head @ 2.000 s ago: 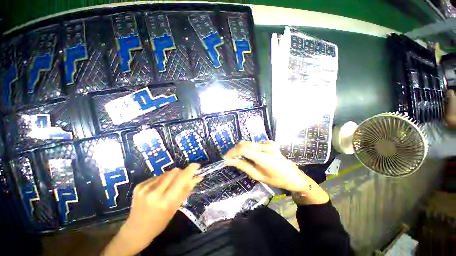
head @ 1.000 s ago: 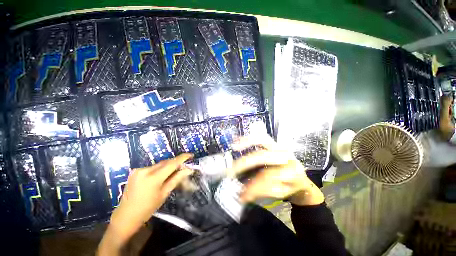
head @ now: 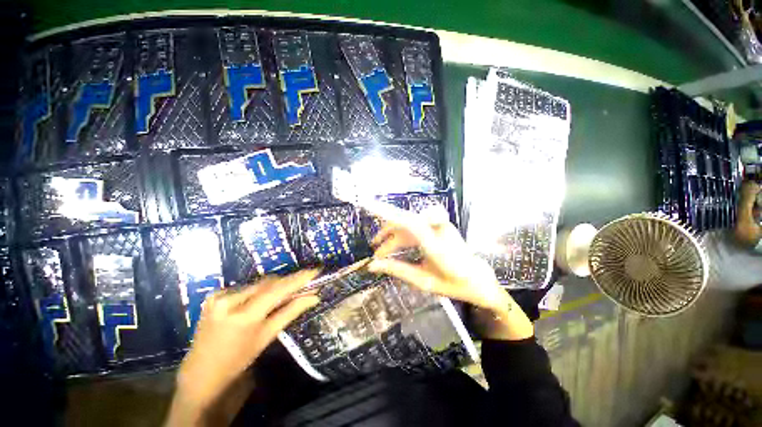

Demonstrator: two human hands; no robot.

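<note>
An adhesive sheet [head: 368, 321] with a grid of dark outlines and white side edges hangs between my hands at the near edge of the tray. My left hand [head: 242, 321] holds its upper left edge. My right hand [head: 439, 257] pinches its upper edge near the middle, fingertips close to the tray pockets. A small pale scrap [head: 344, 185] shows just above my right fingertips; whether my hand holds it is unclear. Blue parts [head: 244, 87] lie in pockets of the shiny black tray [head: 159, 185], some with dark pieces over their wide ends. Strong glare hides some pockets.
A stack of glossy sheets [head: 518, 167] lies on the green surface right of the tray. A round desk fan [head: 647, 264] stands beyond it. Stacked black trays [head: 693, 158] are at the far right. A person's arm [head: 746, 208] shows at the right edge.
The sheet, bunched and blurred a second ago, is now spread flatter between my hands. My right hand is sharper and has its fingers pinched at the sheet's upper edge. The view has shifted slightly.
</note>
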